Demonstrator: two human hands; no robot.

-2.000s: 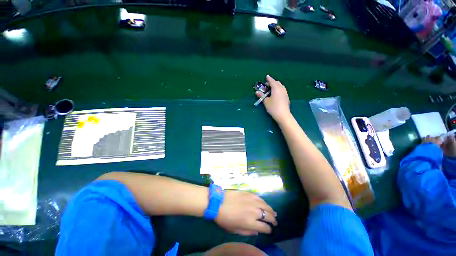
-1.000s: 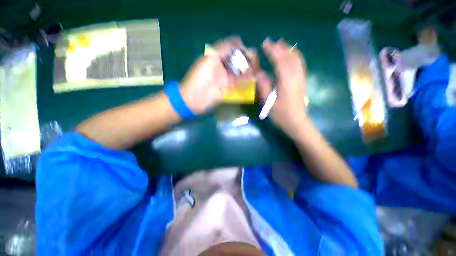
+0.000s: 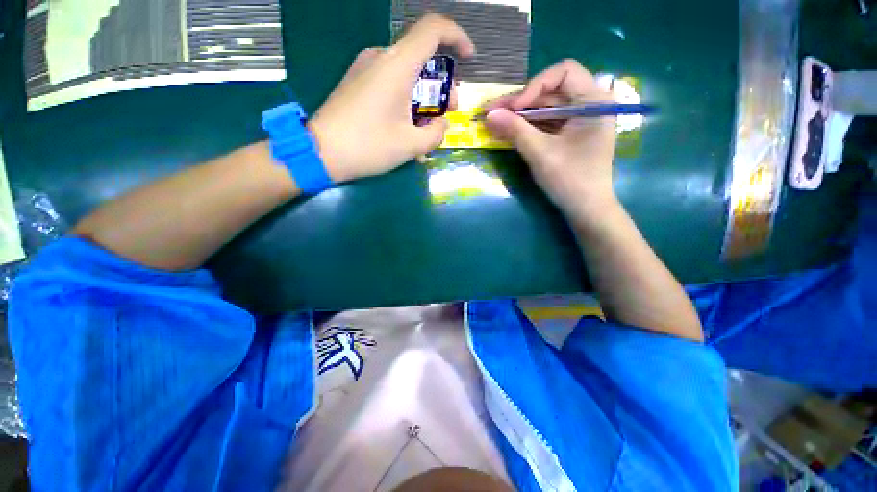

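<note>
My left hand (image 3: 370, 110) holds a small dark module (image 3: 434, 87) with white and gold details between thumb and fingers, face up. My right hand (image 3: 572, 135) grips slim tweezers (image 3: 577, 111), whose tip is at the yellow adhesive area (image 3: 471, 136) on the near edge of the small sheet, just right of the module. The small sheet (image 3: 490, 43) has a black-striped top and is partly covered by both hands. Whether the tip holds a piece cannot be told.
A large striped sheet (image 3: 236, 43) lies at upper left, a bagged pale sheet (image 3: 8, 226) at the left edge. Shiny film (image 3: 466, 180) lies below the small sheet. A bagged amber strip (image 3: 755, 183) and a phone (image 3: 813, 125) lie right. A neighbour's blue sleeve (image 3: 789, 332) shows at right.
The view has tilted down. My right hand, earlier at a module on the far side, is now at the small sheet with tweezers. My left hand, empty at first, now holds a module.
</note>
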